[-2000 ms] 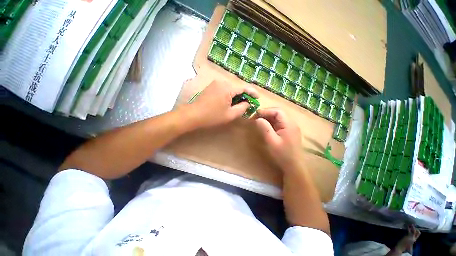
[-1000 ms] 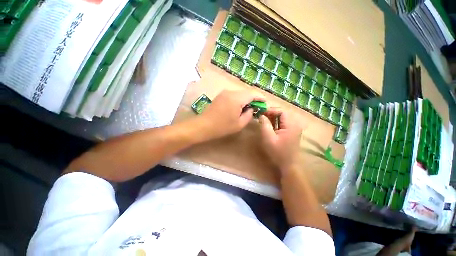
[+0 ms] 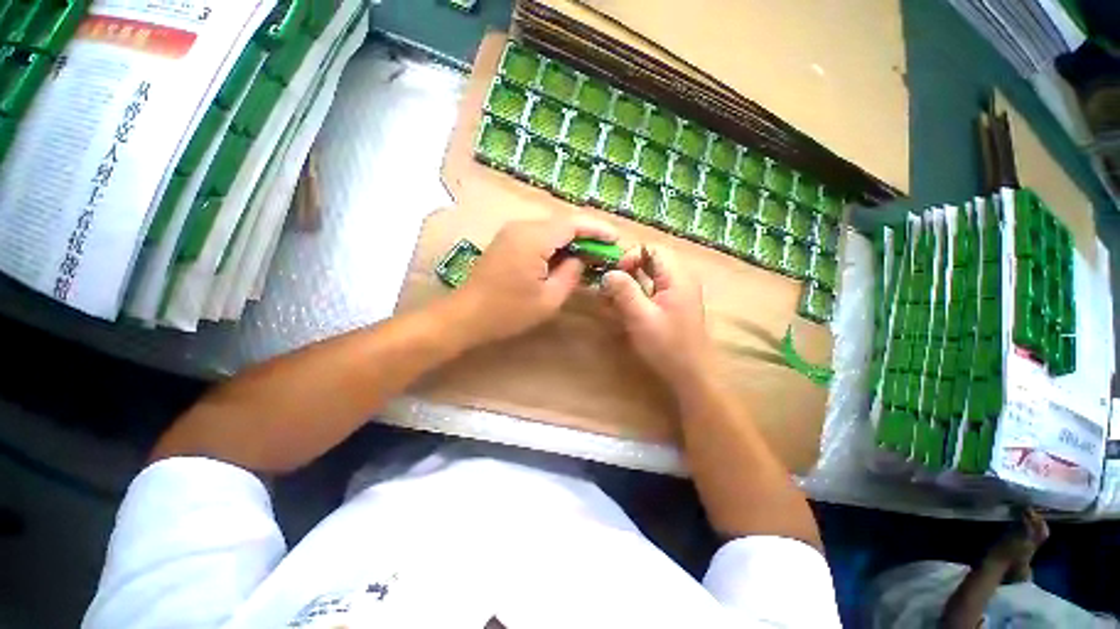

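Note:
My left hand [image 3: 531, 273] is shut on a small green part [image 3: 596, 251], held tilted above the cardboard work sheet [image 3: 540, 369]. My right hand [image 3: 663, 307] meets it from the right, fingertips pinched at the part's edge; whether they hold a tool cannot be told. A single square green part [image 3: 458, 263] lies on the sheet just left of my left hand. Rows of square parts [image 3: 663, 160] fill the far edge of the sheet. Green peel strips [image 3: 801, 356] lie on the sheet at the right.
Layered stacks of parts and newspaper stand at the left [image 3: 111, 148] and right [image 3: 946, 332]. Spare cardboard sheets [image 3: 786, 74] lie behind the rows. Bubble wrap [image 3: 369, 184] shows under and left of the work sheet. Another person's hands [image 3: 1022, 541] show at the lower right.
A loose square part shows left of my left hand since one second ago; two seconds ago the hand mostly covered that spot. Both hands stay together on the held part. The view has shifted slightly.

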